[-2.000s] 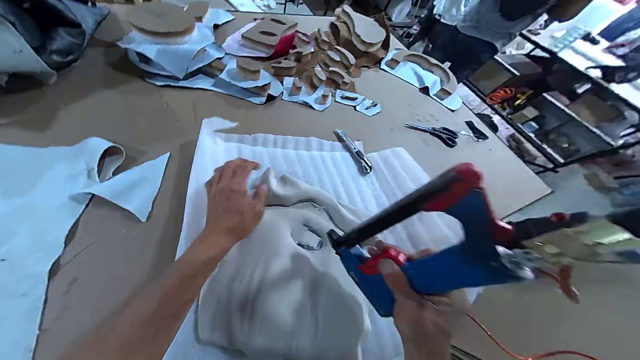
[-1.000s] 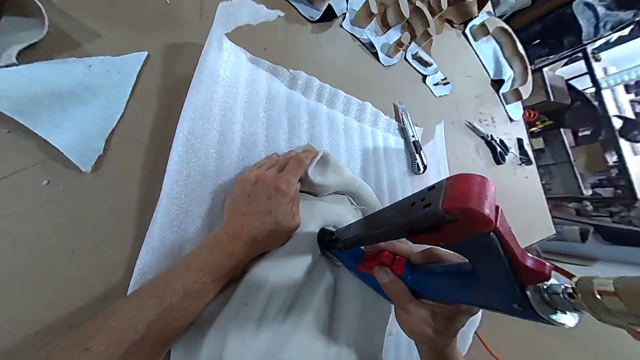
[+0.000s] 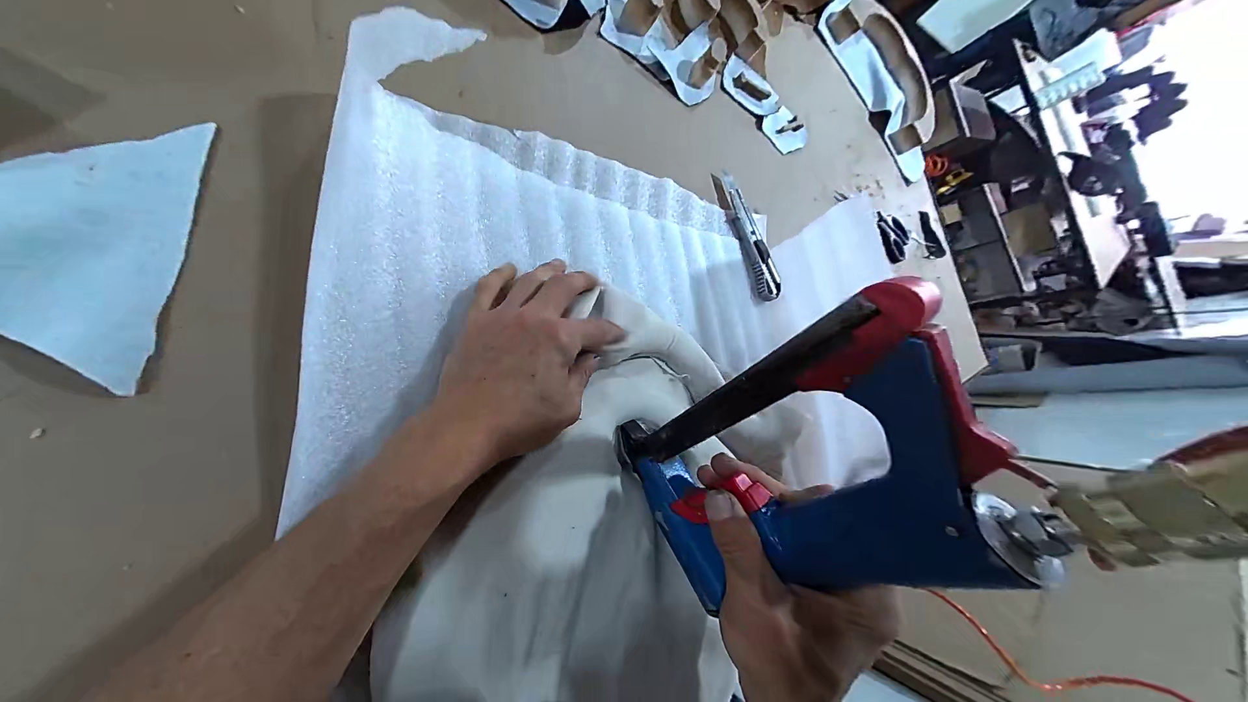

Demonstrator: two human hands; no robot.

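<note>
A pneumatic staple gun point(image 3: 858, 478), blue and red with a dark magazine, is in my right hand point(image 3: 780, 595), thumb and fingers around its body near the red trigger. Its nose presses on a light grey upholstery piece point(image 3: 556, 575) that lies on a sheet of white foam point(image 3: 419, 214). My left hand point(image 3: 522, 361) grips the rolled fabric edge point(image 3: 643, 327) at the top of that piece, left of the nose. What lies beneath the fabric is hidden.
A snap-off utility knife point(image 3: 749, 239) rests on the foam. Scissors point(image 3: 892, 234) lie beyond, on the table point(image 3: 244, 58). Cut shapes with white backing point(image 3: 682, 58) are heaped at the far edge. A pale fabric scrap point(image 3: 97, 244) is at left; an orange cord point(image 3: 1014, 663) hangs at right.
The view has moved in closer over the work. The staple gun's nose was by a hole in the piece two seconds ago and now rests nearer my left hand, which still holds the edge.
</note>
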